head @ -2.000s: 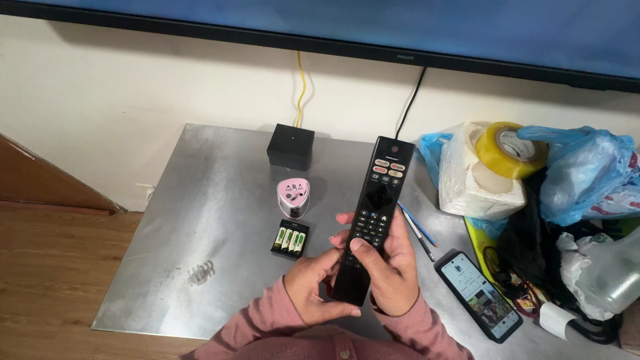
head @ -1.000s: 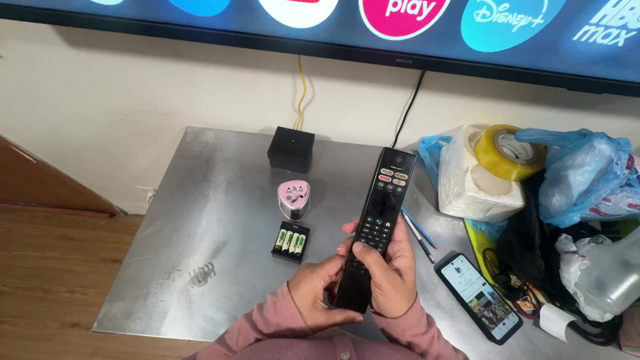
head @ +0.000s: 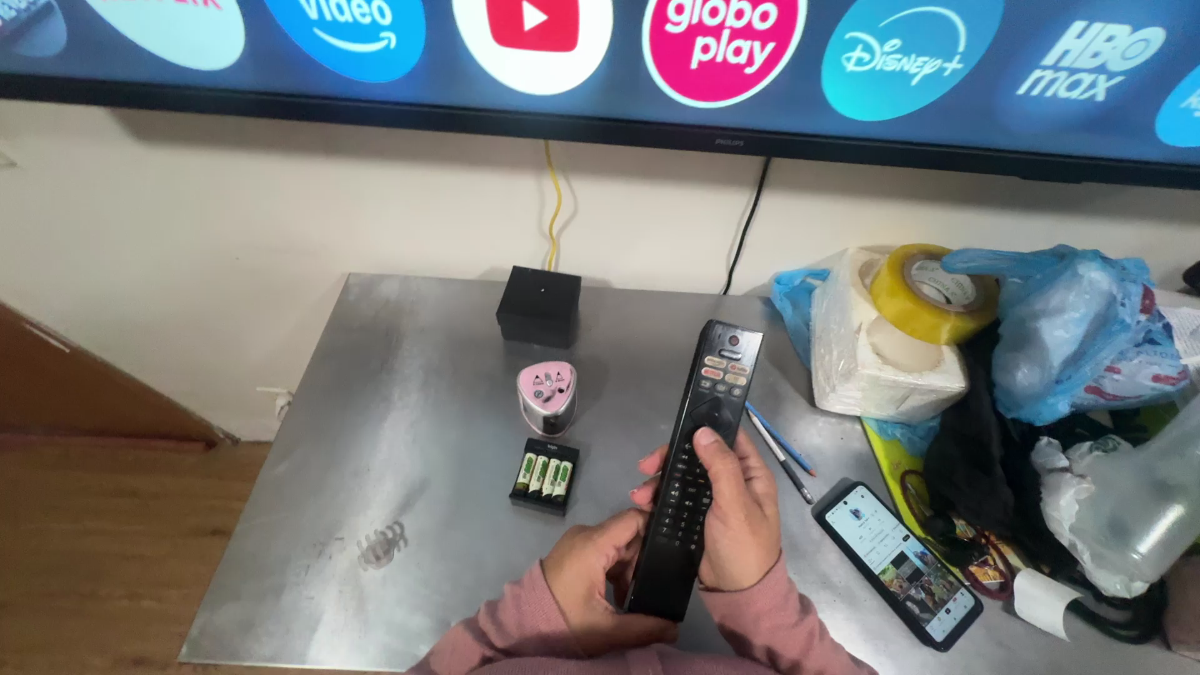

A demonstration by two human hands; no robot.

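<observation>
Both hands hold a long black TV remote control [head: 682, 525] above the metal table. My left hand [head: 600, 581] grips its lower end from the left. Around its right side is my right hand [head: 736, 506], the thumb resting on the buttons just under the navigation ring. On the wall-side television [head: 722, 141], a row of round streaming app icons shows. Left of the remote, a black battery charger [head: 544, 476] holds several cells, and a pink-topped rounded device [head: 547, 398] stands just behind it.
A black box [head: 539, 307] with a yellow cable stands at the table's [head: 309, 450] back. Rightward lie two pencils [head: 783, 450], a lit smartphone [head: 898, 565], a wrapped paper pack [head: 886, 375], yellow tape [head: 933, 292], blue plastic bags [head: 1069, 328] and a dark cloth [head: 975, 478].
The television screen has gone from plain blue to a row of app icons, now more fully in view. My right thumb has moved a little up the remote.
</observation>
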